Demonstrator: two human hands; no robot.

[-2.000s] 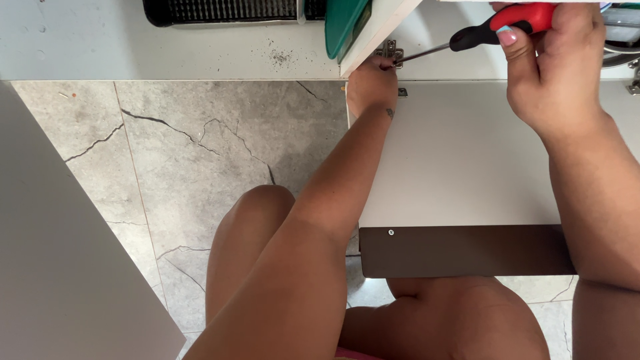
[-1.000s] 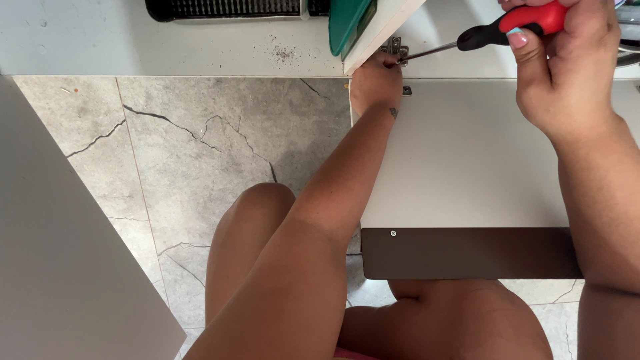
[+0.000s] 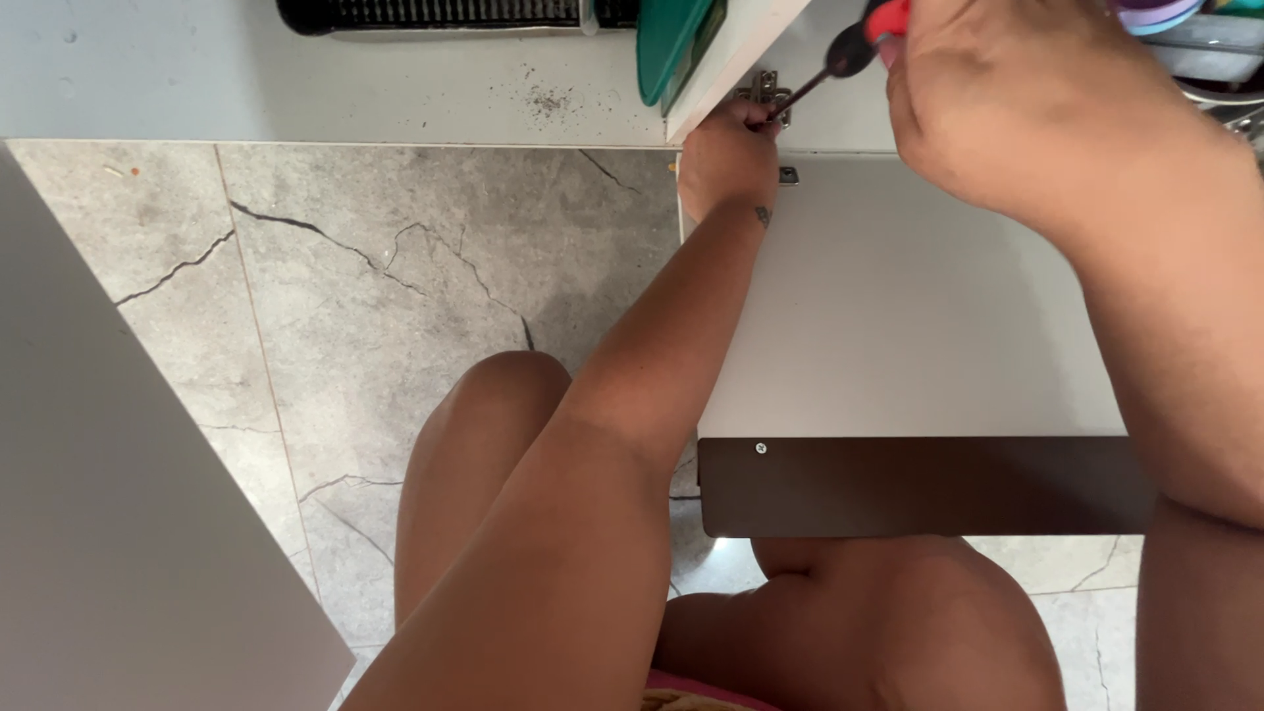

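My right hand (image 3: 1007, 89) grips the red and black handle of a screwdriver (image 3: 851, 49). The screwdriver's shaft slants down to the left, its tip at a metal cabinet hinge (image 3: 765, 89) on the white cabinet. My left hand (image 3: 736, 148) is at the hinge, fingertips around the screwdriver's tip; whether they hold the shaft, a screw or the hinge is hidden. Below the hinge a white door panel (image 3: 908, 306) with a dark brown strip (image 3: 918, 487) along its lower edge lies across the view. A small metal plate (image 3: 789, 176) sits near the panel's upper left corner.
A black ribbed rack (image 3: 454, 14) and a green plastic item (image 3: 671, 49) stand on the white cabinet floor (image 3: 395, 94), left of the upright divider (image 3: 736, 64). Dark crumbs lie there. Containers (image 3: 1205, 44) crowd the upper right. A grey panel (image 3: 148, 474) stands at the left.
My right hand has turned on the screwdriver's handle, its back now facing the camera, and the handle is steeper. My left hand stays at the hinge.
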